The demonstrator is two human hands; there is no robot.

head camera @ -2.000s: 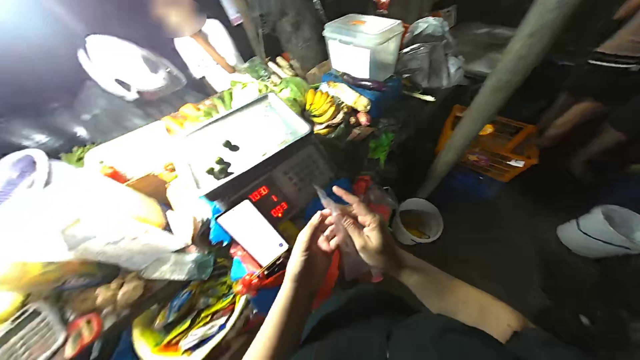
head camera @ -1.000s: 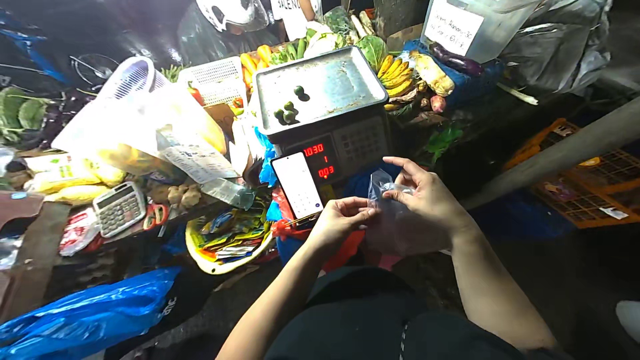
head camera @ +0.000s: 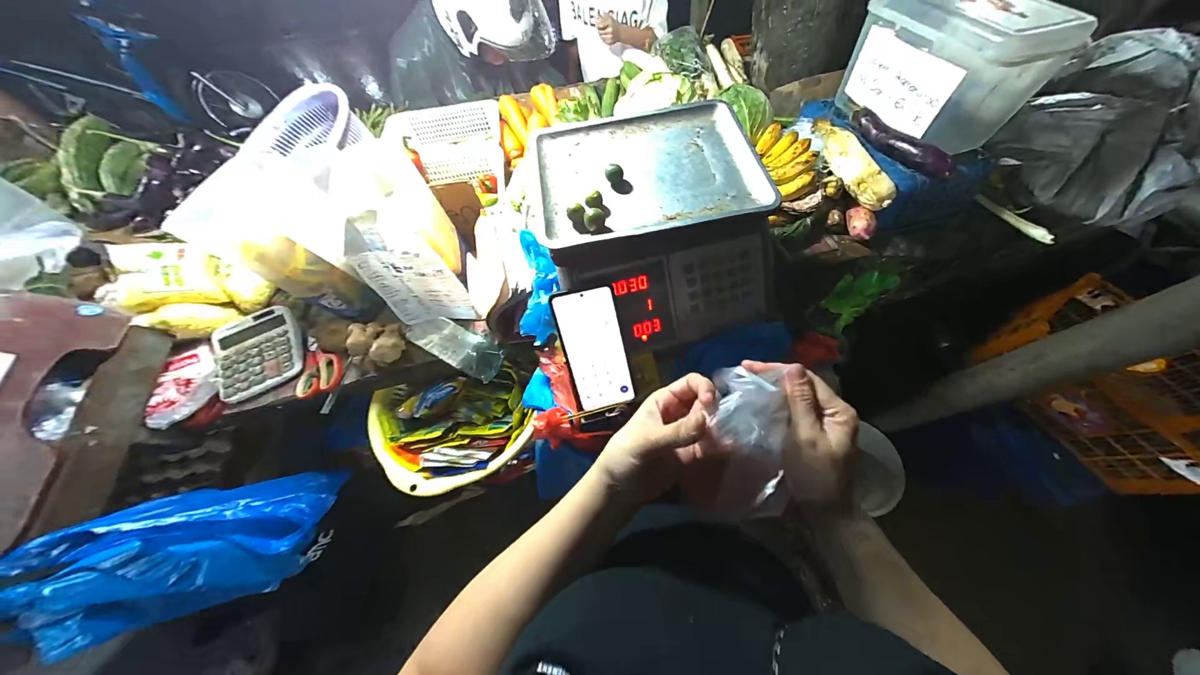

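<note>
A clear plastic bag point(head camera: 750, 441) is held between my two hands, in front of a digital scale point(head camera: 712, 281). My left hand point(head camera: 661, 431) pinches the bag's upper left edge with thumb and finger. My right hand point(head camera: 820, 427) grips its right side, thumb on top. Several small green citrus fruits point(head camera: 593, 217) lie at the left of the scale's metal tray point(head camera: 694, 141). A smartphone point(head camera: 592, 347) with a lit screen leans upright against the scale's front, left of the red digits.
Bananas point(head camera: 792, 164), an eggplant point(head camera: 900, 145) and a lidded plastic box point(head camera: 956, 75) stand right of the scale. A calculator point(head camera: 258, 352), scissors point(head camera: 320, 373) and a yellow-rimmed basket of packets point(head camera: 450, 459) are at left. A pole point(head camera: 1041, 356) slants at right. People stand beyond the vegetables.
My right hand, with fingers spread two seconds ago, now wraps the bag's side. The bag hangs more spread out between my hands. The view has swung left.
</note>
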